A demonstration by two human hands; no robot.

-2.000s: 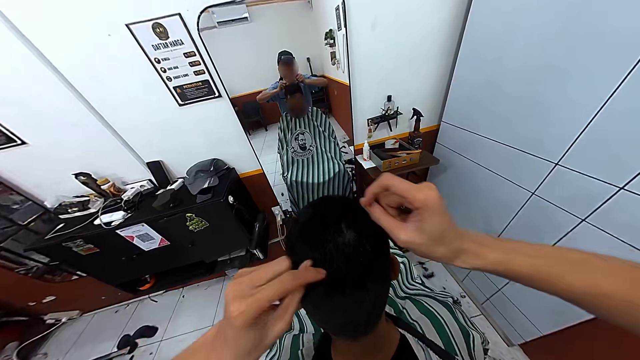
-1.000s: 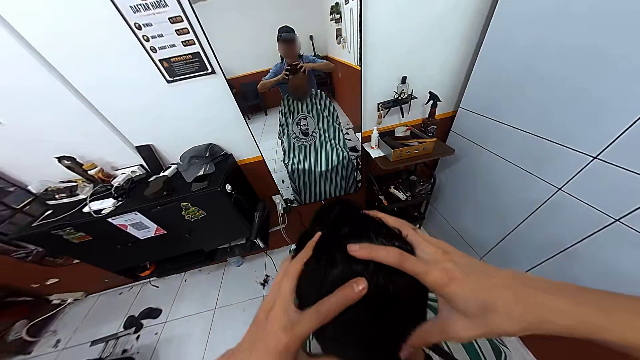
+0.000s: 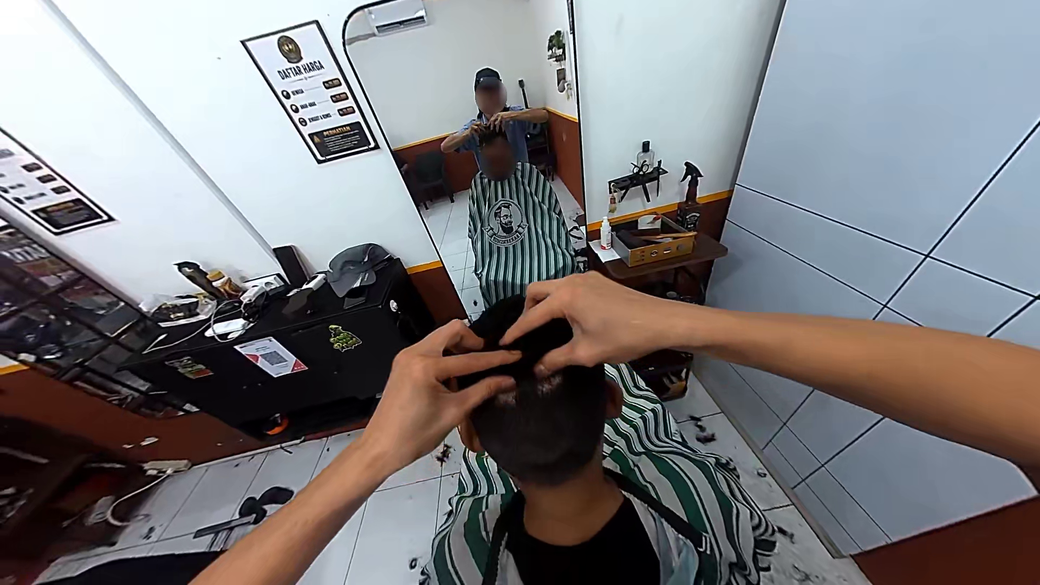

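Note:
A seated person's head (image 3: 536, 422), dark-haired and cut short at the back, is directly below me, seen from behind. My left hand (image 3: 443, 378) touches the hair on the upper left of the head, fingers bent and apart. From the right, my right hand (image 3: 581, 321) rests on top of the hair with thumb and fingers bent; whether strands are pinched between them is hidden. A green-and-white striped barber cape (image 3: 658, 455) covers the person's shoulders. The wall mirror (image 3: 431, 89) reflects the caped person and both hands on the hair.
A black cabinet (image 3: 317, 349) on the left bears a grey cap (image 3: 356, 268), cords and clippers. On the right, a small shelf (image 3: 707, 250) carries a box (image 3: 654, 248) and a white bottle (image 3: 605, 234); a spray bottle (image 3: 691, 185) is behind. Hair clippings (image 3: 703, 431) lie on the tiled floor.
Both hands, spread around the head a second ago, are now close together on top of it with fingers bent. The view has shifted, showing more of the neck and cape.

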